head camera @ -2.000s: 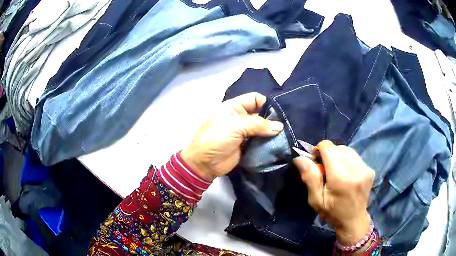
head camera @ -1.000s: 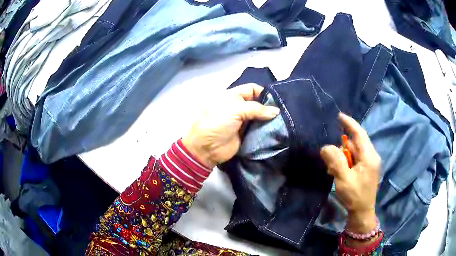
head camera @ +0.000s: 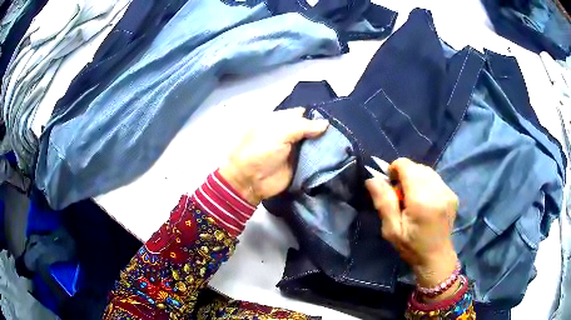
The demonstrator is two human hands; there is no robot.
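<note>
A dark navy denim jacket (head camera: 397,69) with pale topstitching lies in front of me, partly turned to its pale blue inside. My left hand (head camera: 263,153) pinches the edge of a folded part between thumb and fingers, with pale blue inside showing beside it. My right hand (head camera: 416,215) holds orange-handled thread snips (head camera: 378,169). The silvery blades are apart and point at the stitched edge right of my left hand. A pale stitched outline shows on the dark cloth above the blades. Whether a thread lies between the blades cannot be told.
Another garment, pale blue side up (head camera: 144,100), lies at the left on the white table (head camera: 206,134). Folded pale garments (head camera: 31,81) are piled at the left edge. Blue items (head camera: 62,275) lie below the table at the lower left. More dark denim (head camera: 532,25) is at the upper right.
The right hand moved away from the edge, then came back with the snips against it. The left hand has shifted slightly left, and the held part has turned, showing more pale inside.
</note>
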